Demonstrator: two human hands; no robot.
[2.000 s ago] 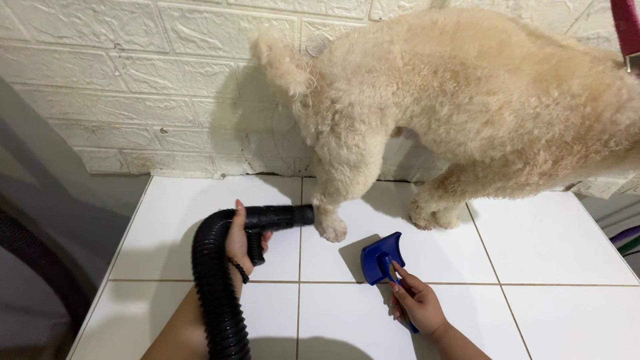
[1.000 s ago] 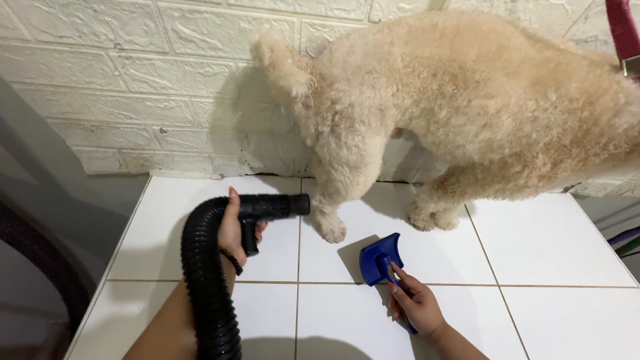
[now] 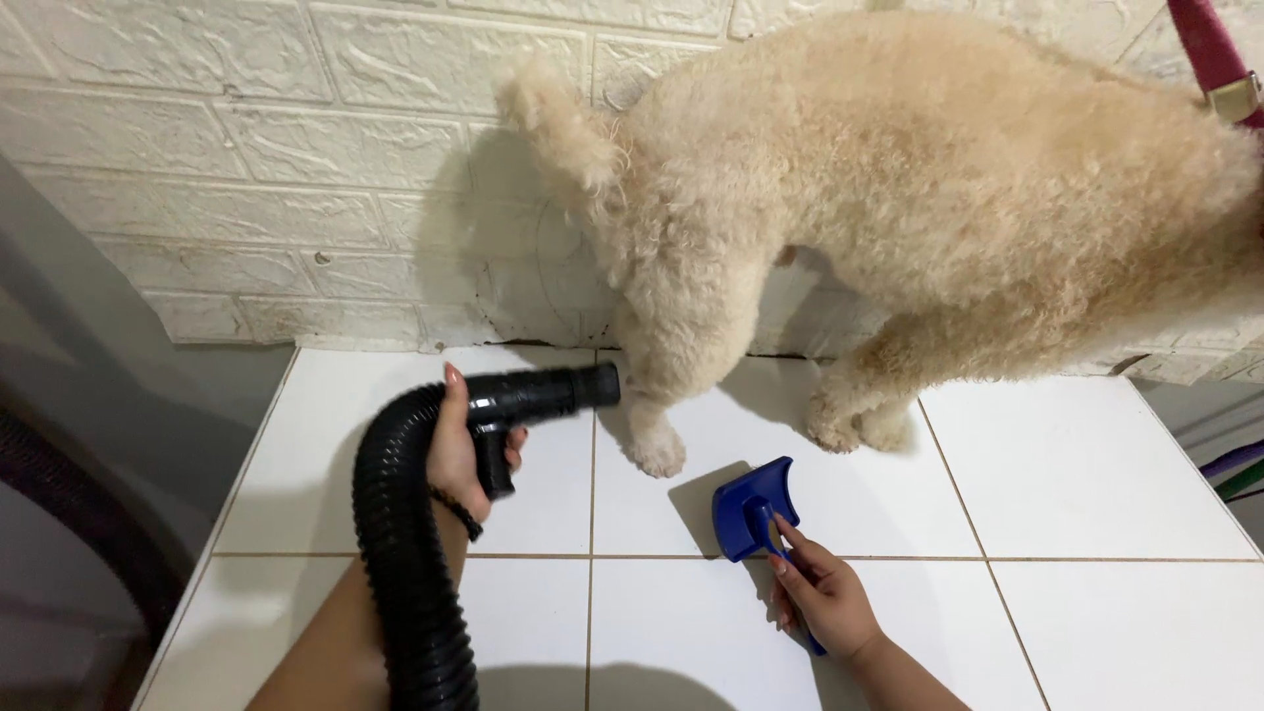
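Note:
My left hand (image 3: 459, 449) grips the black pistol-style handle of a dryer nozzle (image 3: 533, 391), which joins a ribbed black hose (image 3: 395, 533). The nozzle's mouth points right, close to the hind leg of a curly cream-coloured dog (image 3: 869, 168). The dog stands sideways on the tiled table with its tail at the left; its head is outside the view. My right hand (image 3: 825, 592) holds a blue slicker brush (image 3: 755, 509) by its handle, below and right of the hind paw (image 3: 657, 444). The brush's bristles cannot be seen.
A cream brick-patterned wall (image 3: 276, 148) rises behind the white tiled table (image 3: 1116, 464). A red strap with a metal buckle (image 3: 1234, 97) is at the upper right. Another dark hose (image 3: 89, 513) hangs at the left, and coloured cords (image 3: 1239, 469) show beyond the right edge.
Since two seconds ago, my left hand and the nozzle have shifted slightly left and then partly back. My right hand and the blue brush have stayed almost still.

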